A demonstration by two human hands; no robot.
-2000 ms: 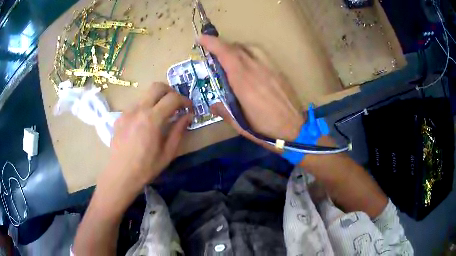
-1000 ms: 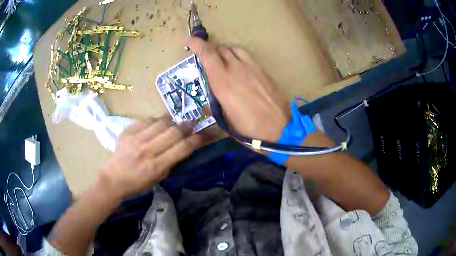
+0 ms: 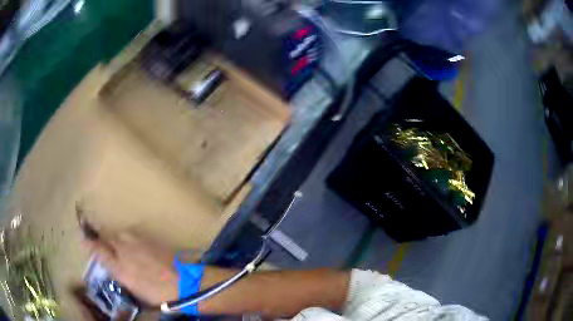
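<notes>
The picture is blurred. The white socket housing (image 3: 99,279) is at the lower left on the brown cardboard, partly covered by my right hand (image 3: 139,268). My right hand is closed around the soldering iron (image 3: 88,229), whose metal end points up and left, above the housing. A blue tie (image 3: 188,285) is around my right wrist, with the iron cable (image 3: 220,287) trailing from it. A blurred brownish patch at the housing's lower left may be fingers of my left hand; I cannot tell.
Brass strips with green wires (image 3: 38,298) lie at the lower left edge. A cardboard tray (image 3: 207,147) holds a blurred metallic item. Behind it is a dark station with a red display (image 3: 303,50). A black bin (image 3: 402,197) with brass strips stands at the right, beyond the bench edge.
The view has swung to the right, so the housing and my right hand now sit at the lower left. My left forearm has left the picture; the tray and bin show more fully.
</notes>
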